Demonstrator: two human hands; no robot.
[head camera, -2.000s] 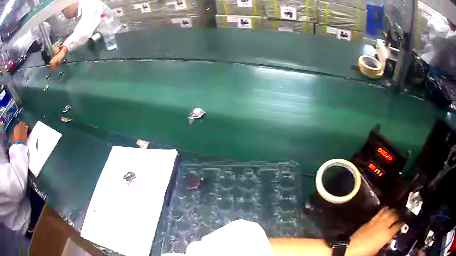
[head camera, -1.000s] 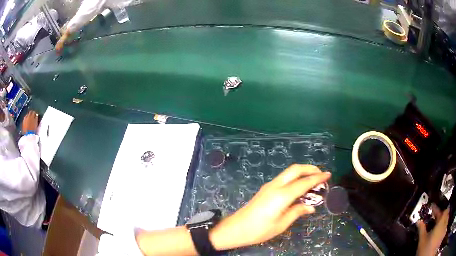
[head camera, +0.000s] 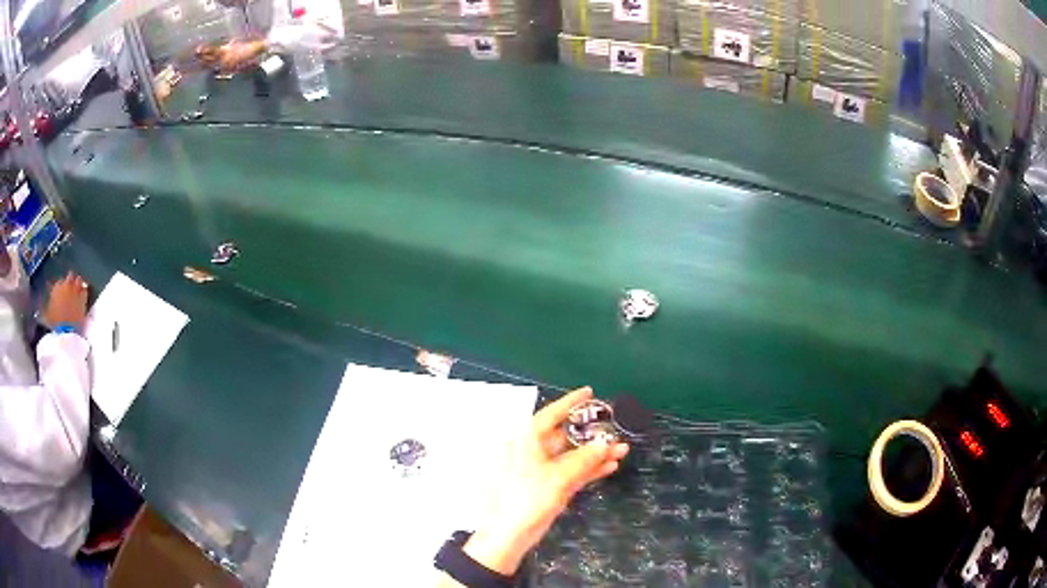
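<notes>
My left hand, with a black band at the wrist, holds a round electronic assembly by its edges over the back left corner of the clear blister tray. A round black disc sticks out at the assembly's right side. Another module lies on the white paper sheet left of the tray. The test fixture is at the lower right, partly cut off. My right hand is out of the picture.
A green conveyor belt runs behind, carrying a silver module and smaller ones at left. A tape roll and red-digit meters stand at right. A person in white sleeves is at left. Wrapped cartons stand at the back.
My left hand has moved left and away from me with the assembly, from over the tray's middle to its back left corner. My right hand has left the picture. The belt module has moved right.
</notes>
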